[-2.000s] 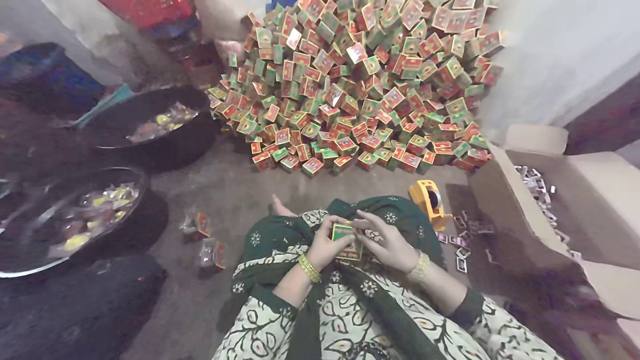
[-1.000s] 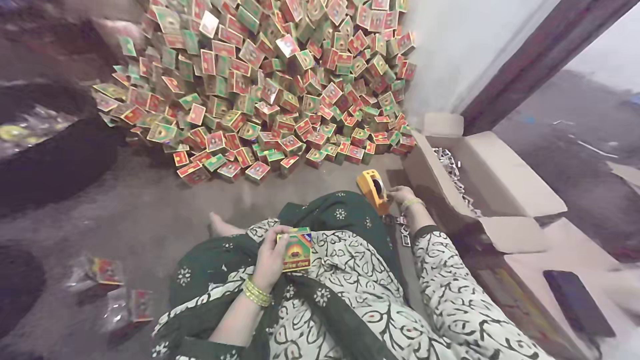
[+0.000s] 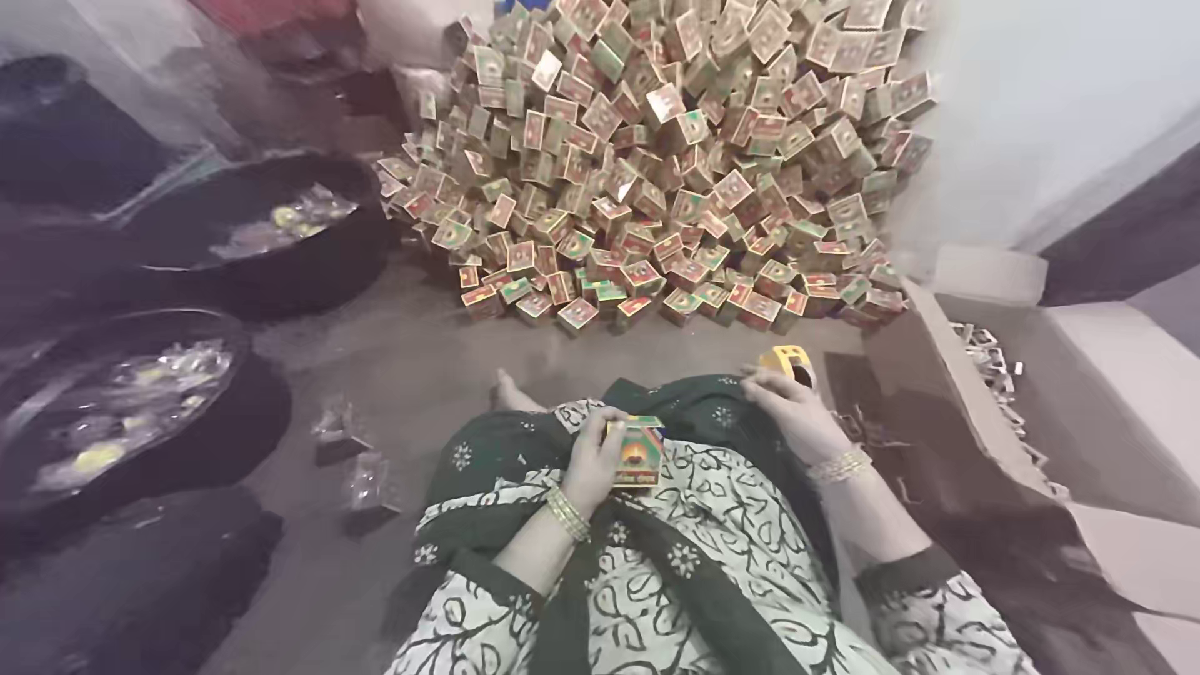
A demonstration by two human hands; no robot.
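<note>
My left hand [image 3: 597, 457] holds a small printed cardboard box [image 3: 639, 454] upright over my lap, its green and red front facing me. My right hand [image 3: 790, 410] is over my right knee, beside a yellow tape dispenser [image 3: 790, 360] that stands on the floor just beyond it. The fingers partly cover the dispenser, and whether they touch it or hold anything small I cannot tell. Past my knees lies a big heap of similar printed boxes [image 3: 656, 202].
Two black tubs [image 3: 267, 412] [image 3: 370, 239] with plastic-wrapped items stand at the left. Clear packets [image 3: 368, 483] lie on the floor nearby. An open cardboard carton [image 3: 970, 394] with many small pieces is at the right, small pieces [image 3: 867, 427] beside it. A wall rises behind.
Two seconds ago both hands were together at the box. One second ago my right hand was at the tape dispenser; now it is nearer my knee. The left hand still holds the box.
</note>
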